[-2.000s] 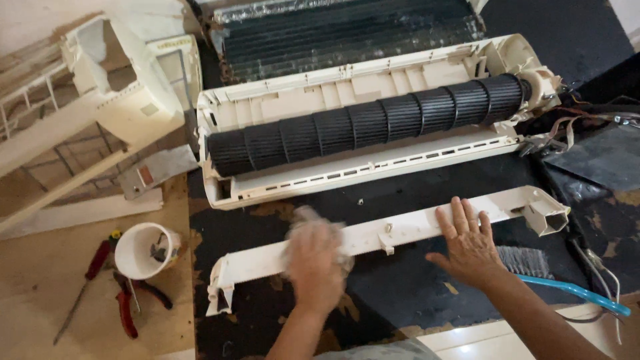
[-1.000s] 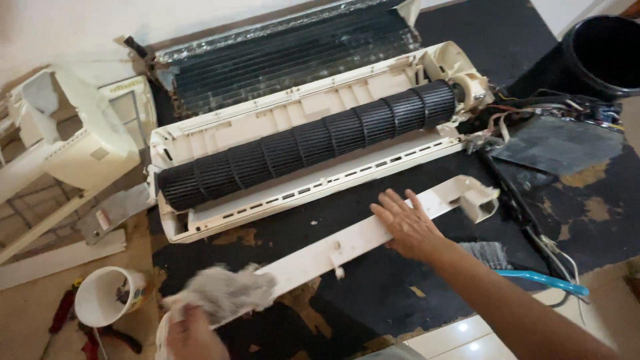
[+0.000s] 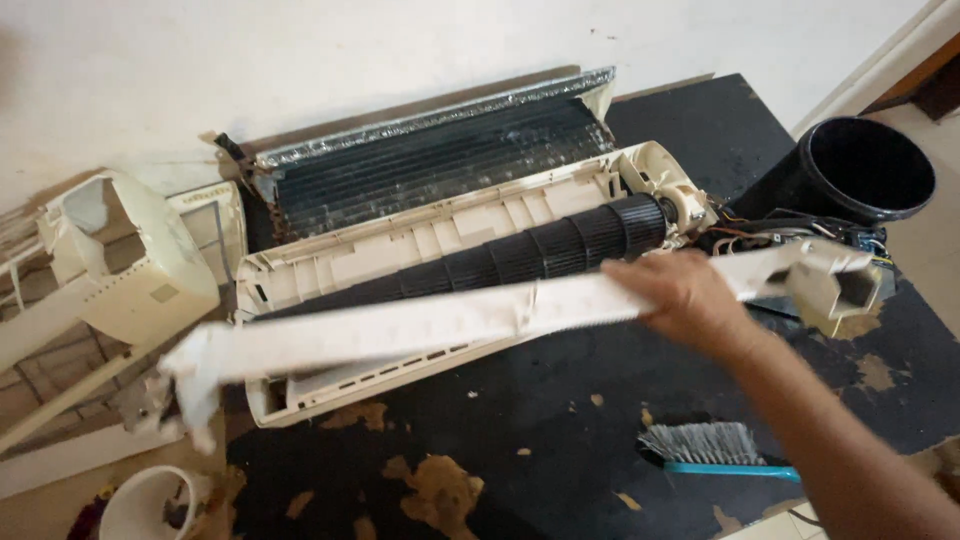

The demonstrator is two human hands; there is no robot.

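Note:
My right hand (image 3: 679, 300) grips a long off-white plastic trough (image 3: 420, 322), part of an air conditioner indoor unit, right of its middle. The trough is raised and blurred, and hides part of the unit's plastic base (image 3: 442, 240) and its black cylindrical blower wheel (image 3: 555, 244). My left hand is not in view, nor is the grey cloth. Below the trough, a brush with grey bristles and a blue handle (image 3: 727, 471) lies on the black tabletop.
Behind the base leans a finned heat exchanger coil (image 3: 442, 165). A black bucket (image 3: 870, 169) and wiring (image 3: 780, 229) are at the right. The cream plastic housing (image 3: 150, 262) is at the left, above a white cup (image 3: 154, 502). The black tabletop (image 3: 555, 405) has peeling patches.
The trough has been lifted off the tabletop, up in front of the base. My left hand and the grey cloth, seen on its left end a second ago, have left the view.

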